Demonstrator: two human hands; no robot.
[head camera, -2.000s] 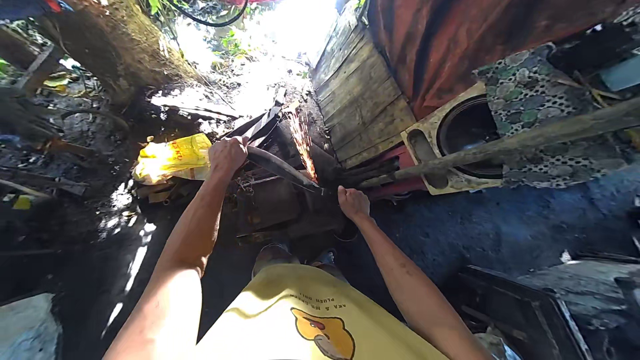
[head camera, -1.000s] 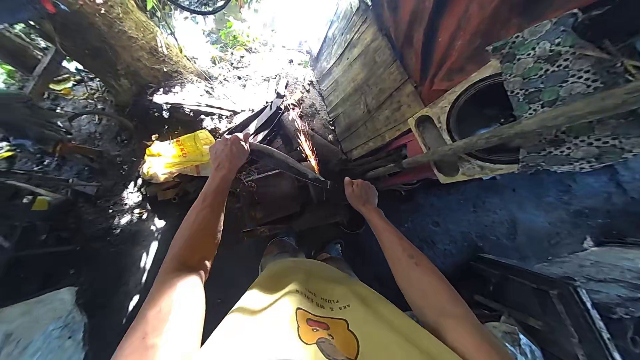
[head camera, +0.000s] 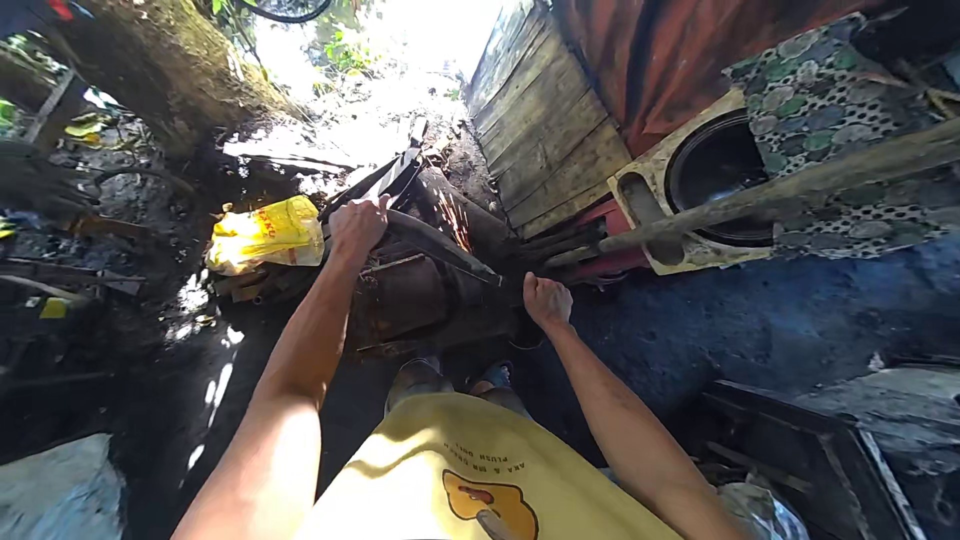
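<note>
My left hand (head camera: 358, 227) is closed on one end of a long, slightly curved dark metal blade (head camera: 442, 250), which slants down to the right. Close to the blade's far end is my right hand (head camera: 547, 300), its fingers curled; what it grips, if anything, is too dark to make out. Orange sparks (head camera: 454, 219) spray upward from behind the blade's right part, where the spark source is hidden. Below the blade sits a dark, rusty block-like body (head camera: 409, 296), near my feet.
A yellow plastic bag (head camera: 266, 234) lies left of my left hand. Wooden planks (head camera: 551, 120) stand beyond at the right. A long pole (head camera: 795, 184) crosses in front of a speaker-like panel with a round opening (head camera: 626, 184). A dark frame (head camera: 795, 427) is at the lower right.
Both hands stay in nearly the same places, with the blade still in my left hand. The sparks continue.
</note>
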